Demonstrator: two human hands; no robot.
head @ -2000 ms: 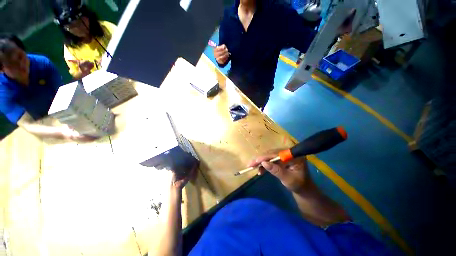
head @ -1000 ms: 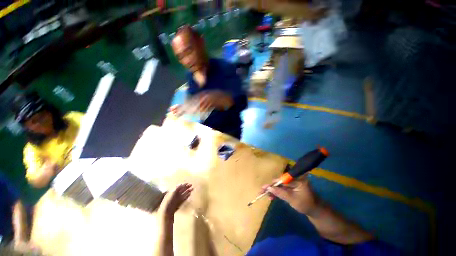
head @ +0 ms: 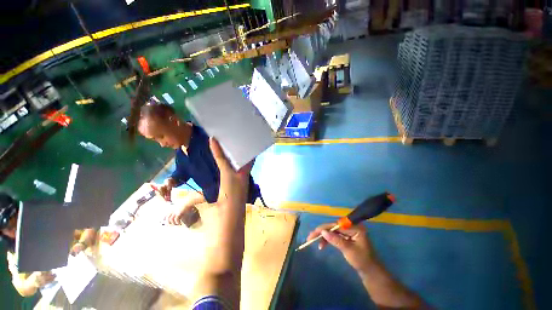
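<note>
My left hand (head: 229, 172) is raised above the table and holds a flat light grey metal panel (head: 231, 124) from below. The panel is tilted, with its broad face towards me. My right hand (head: 348, 241) holds a screwdriver (head: 367, 210) with a black handle and orange end. Its thin shaft points down to the left, past the table's right edge, over the floor. The screwdriver does not touch the panel.
The tan table (head: 266, 242) has a glaring white surface. A coworker in navy (head: 203, 158) works at its far side. Another in yellow (head: 24, 280) is partly hidden by a hanging dark panel (head: 43, 236). Stacked panels (head: 115, 293) lie lower left. Beyond are a blue bin (head: 299, 124) and a loaded pallet (head: 457, 85).
The view has swung right and up. My left hand, empty one second ago near a stack, now holds a panel up high. My right hand still holds the screwdriver.
</note>
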